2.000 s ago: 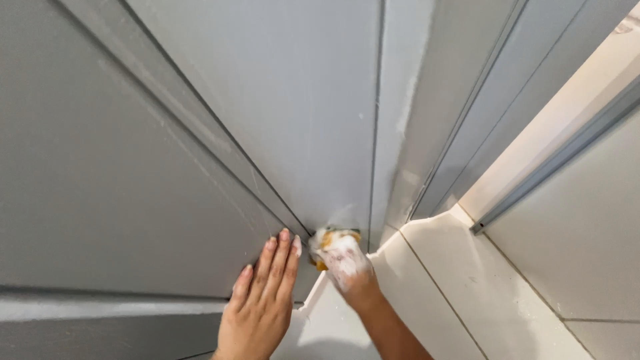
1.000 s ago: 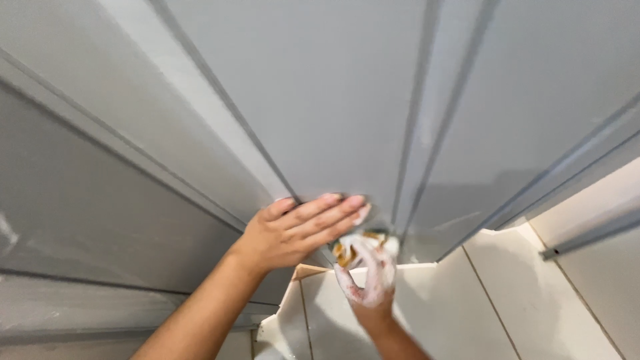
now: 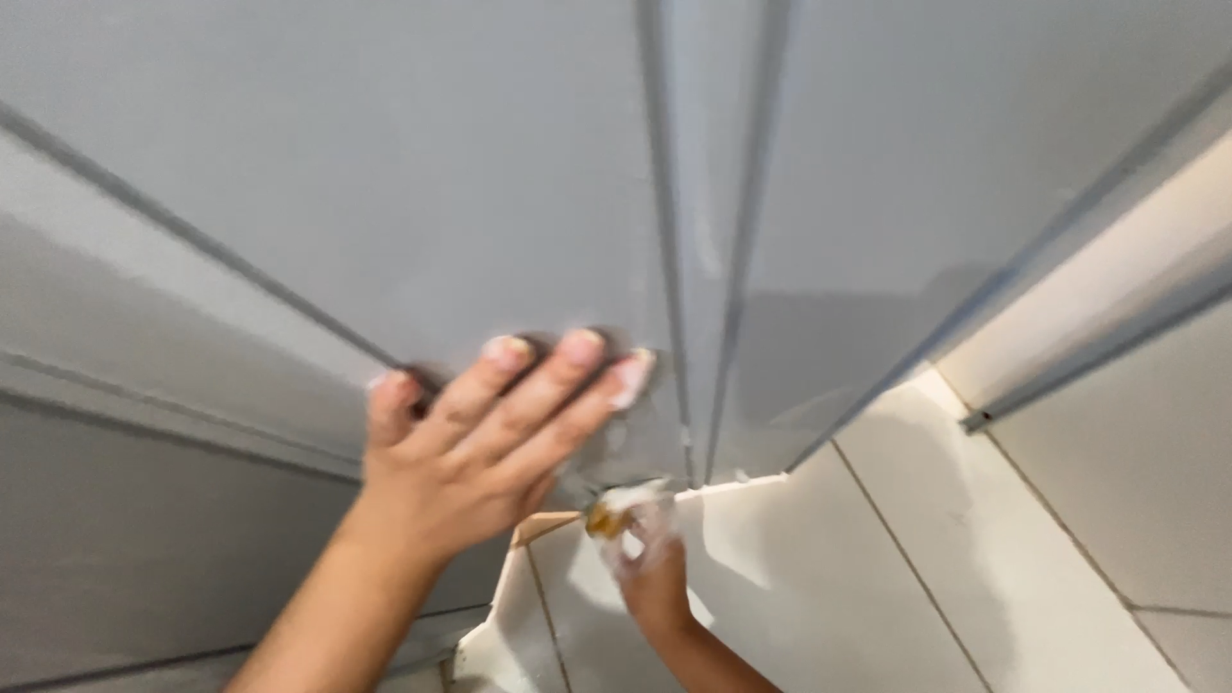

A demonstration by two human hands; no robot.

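Observation:
My left hand point(image 3: 491, 443) lies with fingers spread against a gray panelled door point(image 3: 500, 192), holding nothing; some white foam is on its fingertips. Below and to the right of it, my right hand point(image 3: 654, 558) is closed around a soapy sponge point(image 3: 611, 515), yellowish with a dark green side, at the bottom edge of the door. White suds cover parts of the sponge and the right-hand fingers. Motion blur hides the exact grip, and wet traces show on the door surface between the two hands.
Light floor tiles point(image 3: 818, 587) with dark joints lie under the door's lower edge. At the right stand a pale frame and a metal-edged strip point(image 3: 1107, 337) beside a light tiled wall point(image 3: 1155, 481). Another dark gray panel point(image 3: 144, 539) is at the left.
My left hand has moved from the left panel onto the middle one, its fingers now more spread than one second ago. My right hand keeps the sponge low on the door. The view has shifted.

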